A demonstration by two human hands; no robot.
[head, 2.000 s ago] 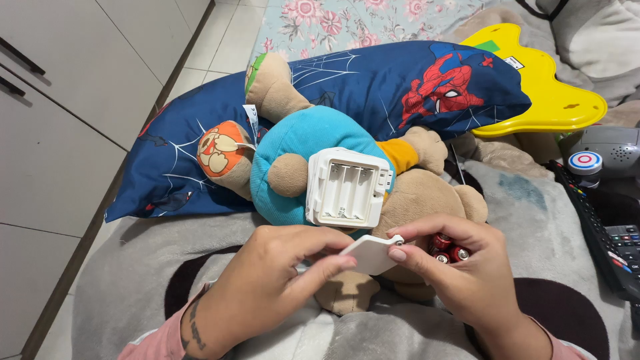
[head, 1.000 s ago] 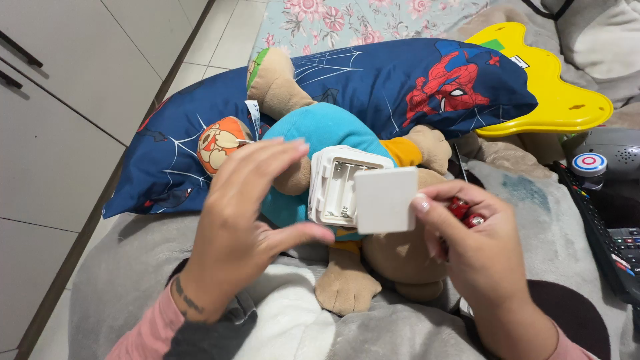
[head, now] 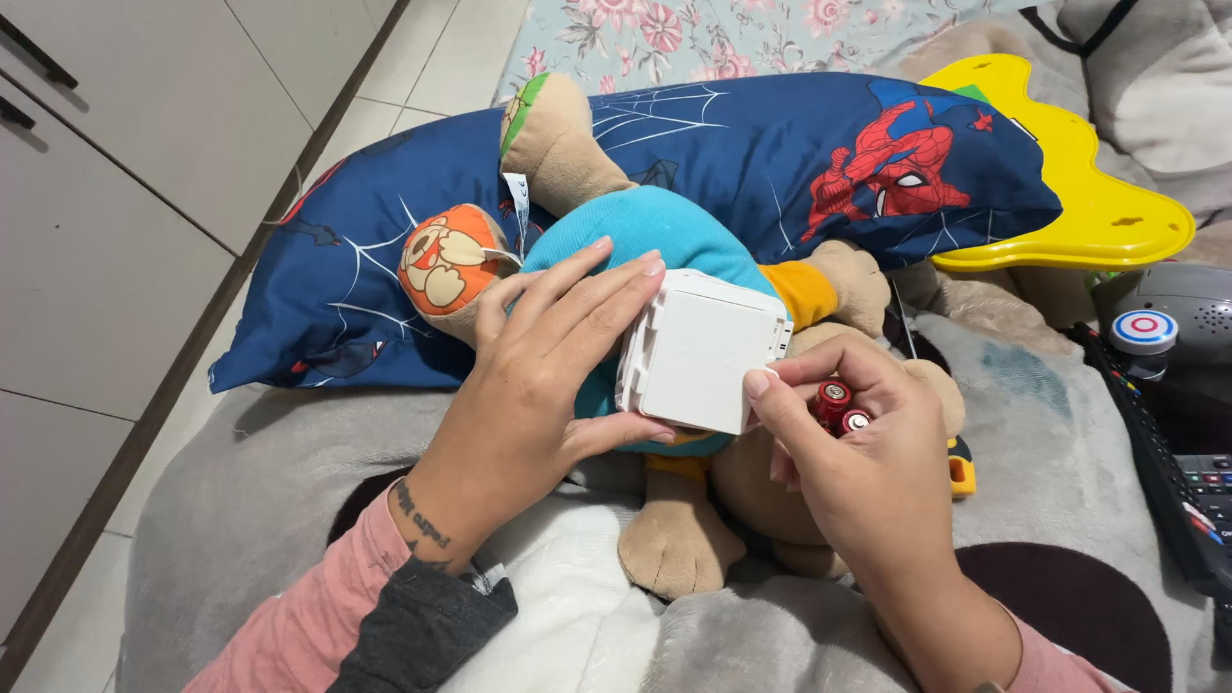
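Observation:
A white plastic battery box (head: 630,375) lies on the turquoise back of a plush toy (head: 664,226). Over its battery bay sits a white battery cover (head: 707,356), tilted slightly; whether it is latched cannot be told. My left hand (head: 539,366) grips the box from the left, fingertips on its upper left edge and thumb at the lower edge. With thumb and forefinger my right hand (head: 857,433) holds the cover's lower right corner, while red batteries (head: 834,397) rest in its curled palm. The bay's inside is hidden.
Behind the toy lies a dark blue printed pillow (head: 751,125), with a yellow plastic tray-like piece (head: 1107,212) at its right end. A grey blanket (head: 241,500) spreads beneath. Remote controls (head: 1203,481) and a grey speaker-like device (head: 1193,298) lie at right; cabinets (head: 125,183) stand left.
The cover, held away from the bay before, now lies over it. My left hand has come down onto the box. The red batteries have stayed in my right hand.

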